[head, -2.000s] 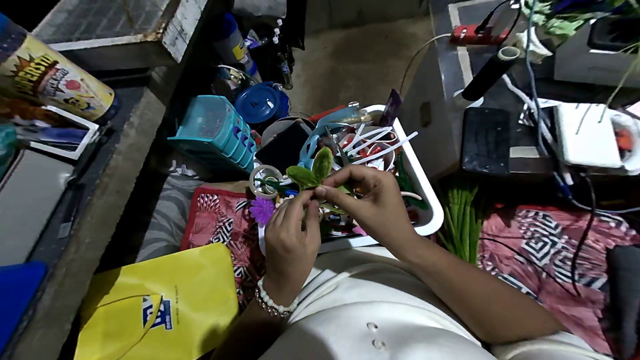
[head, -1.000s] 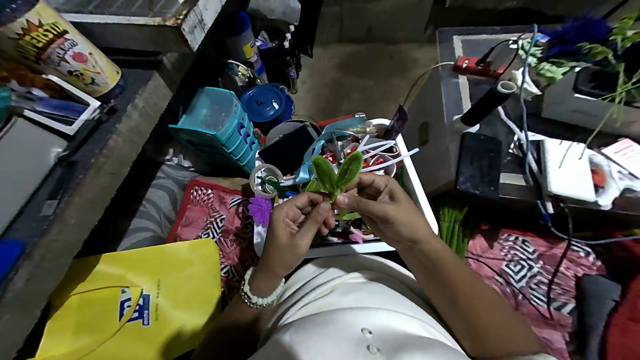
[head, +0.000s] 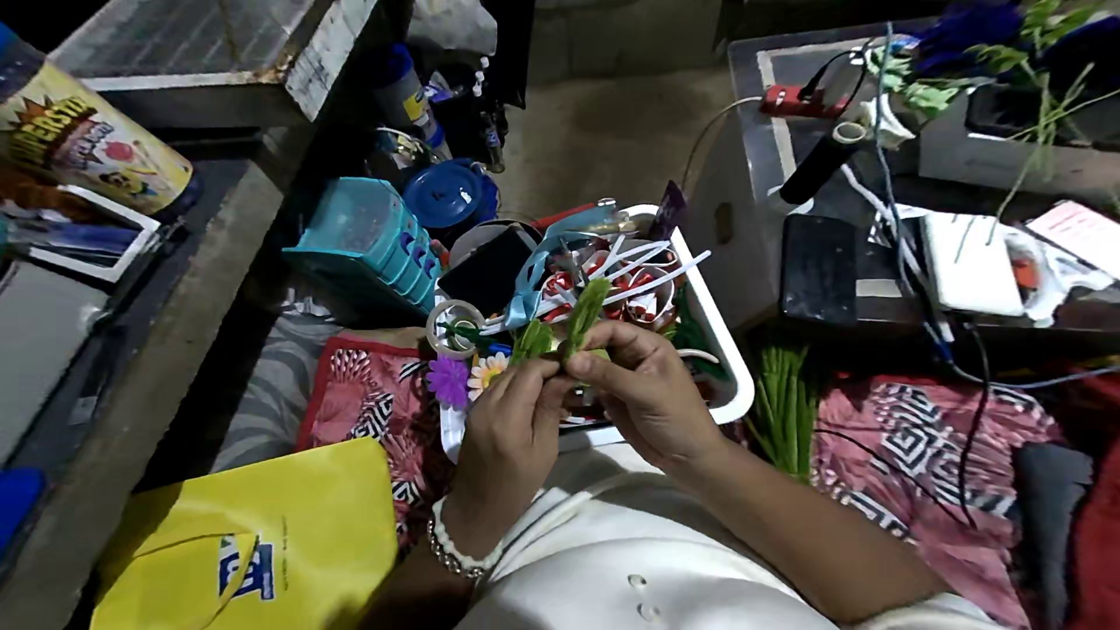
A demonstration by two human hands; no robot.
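Between my two hands is a small bunch of green fuzzy leaves (head: 584, 317), held over a white plastic basket (head: 719, 350). My left hand (head: 516, 407) pinches its lower part from the left, and my right hand (head: 643, 385) pinches it from the right, fingertips nearly touching. Behind the leaves, white stems (head: 661, 284), red-and-white pieces and a light blue ribbon (head: 525, 293) fill the basket. A roll of tape (head: 455, 325), a purple flower (head: 449, 381) and a white-petalled flower (head: 486, 374) are by its left side. The exact grip point is hidden by my fingers.
A teal drawer box (head: 359, 236) stands left of the basket, beside a blue round lid (head: 443, 194). A yellow bag (head: 306, 499) lies at lower left. Green stems (head: 783, 407) are at right, below a table with a black phone (head: 818, 267), cables and a red power strip (head: 801, 101).
The leaves, spread and facing up a second ago, are now turned more edge-on between my fingers. Both hands remain over the basket.
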